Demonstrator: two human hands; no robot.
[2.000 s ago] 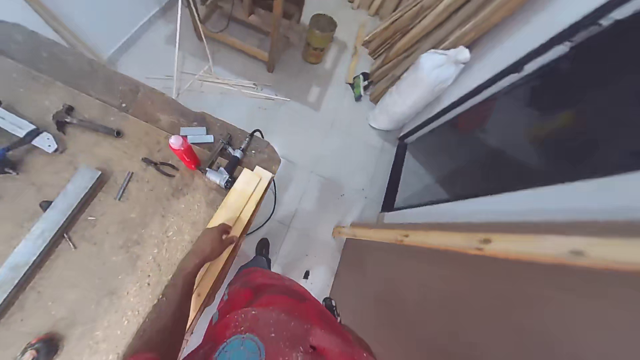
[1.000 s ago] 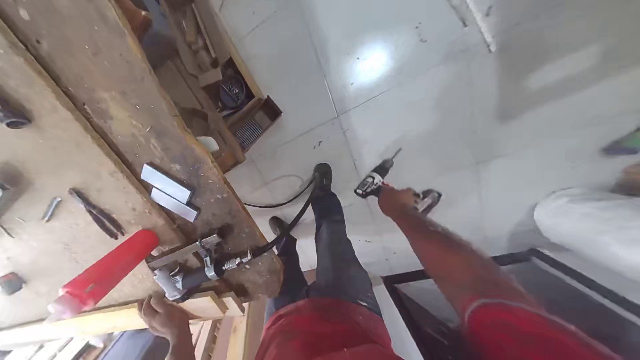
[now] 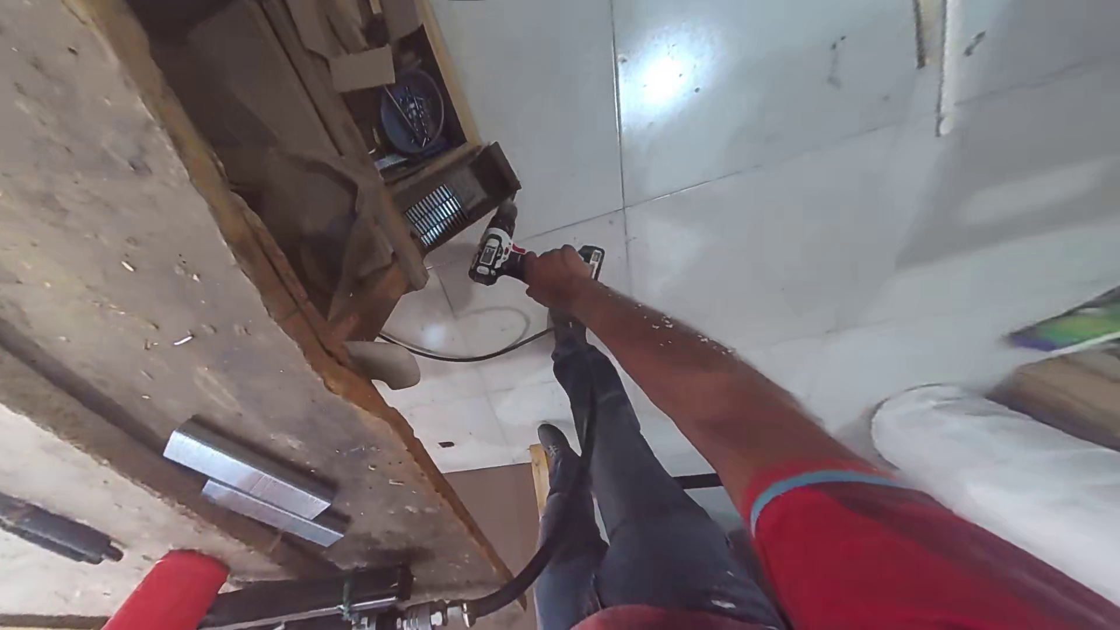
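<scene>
My right hand [image 3: 558,278] is closed around the handle of a cordless drill [image 3: 495,252], its chuck pointing up toward a wooden compartment [image 3: 494,173] that holds strips of staples or nails [image 3: 435,214]. Beside that compartment, an open box has a blue round container [image 3: 411,114] with loose metal fasteners in it. My left hand is outside the view. On the wooden workbench [image 3: 262,385] lie two metallic staple strips [image 3: 254,477], a red bottle [image 3: 171,591] and part of a pneumatic tool [image 3: 306,599] joined to a black hose [image 3: 560,525].
The bench's rough edge runs diagonally at the left, above shelving with wood pieces [image 3: 363,70]. A thin cable [image 3: 464,357] loops over the tiled floor [image 3: 744,236] near my feet. A white sack [image 3: 989,472] stands at the right.
My right hand, with the drill in it, has moved over to the compartment of staple strips. My left hand, earlier on the wooden boards at the bench, has gone out of view.
</scene>
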